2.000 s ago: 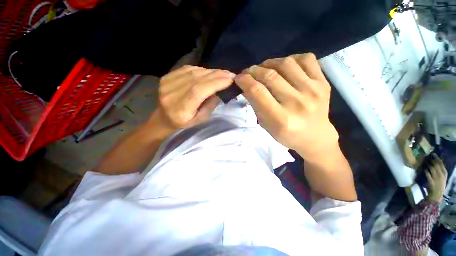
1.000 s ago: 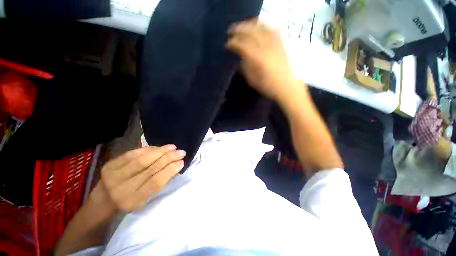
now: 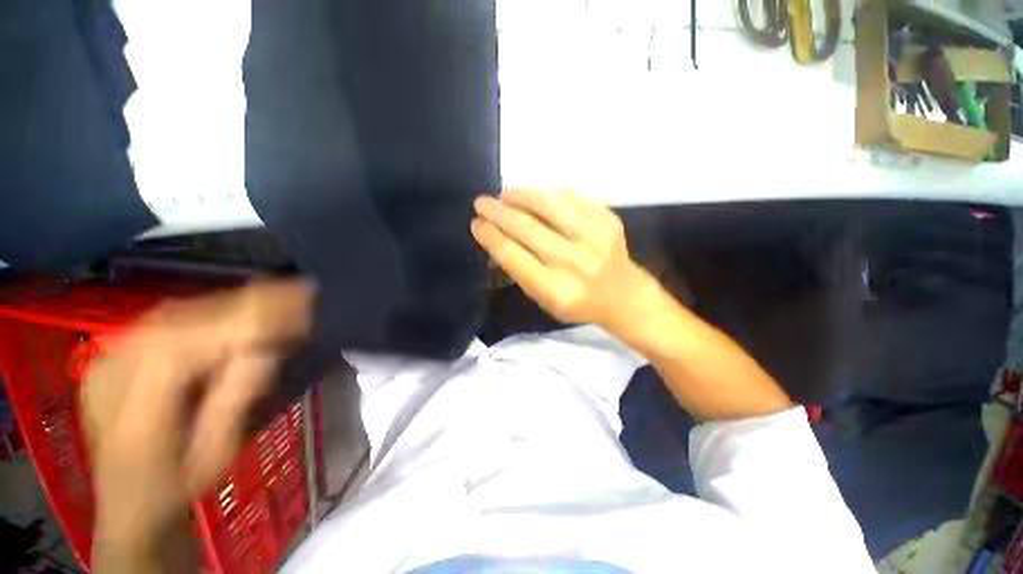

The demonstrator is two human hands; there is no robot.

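A long dark fabric panel [image 3: 421, 146] lies over the white table and hangs down over its front edge to my lap. My right hand [image 3: 567, 252] is at the panel's right edge, fingertips touching it; the thumb is hidden, so a grip cannot be told. My left hand [image 3: 191, 370] is strongly blurred, left of the panel's lower end and over the red crate; whether it holds cloth cannot be told.
Another dark cut piece [image 3: 56, 135] lies at the table's left. Scissors with yellow-gold handles [image 3: 801, 28] are at the top. An open brown box [image 3: 937, 137] with small items stands at the right. The red crate [image 3: 252, 477] is below left. The table [image 3: 673, 146] has a rounded front edge.
The view has turned and moved nearer the table. My left hand has left the panel's lower end and moved left. My right hand has come down along the panel's right edge.
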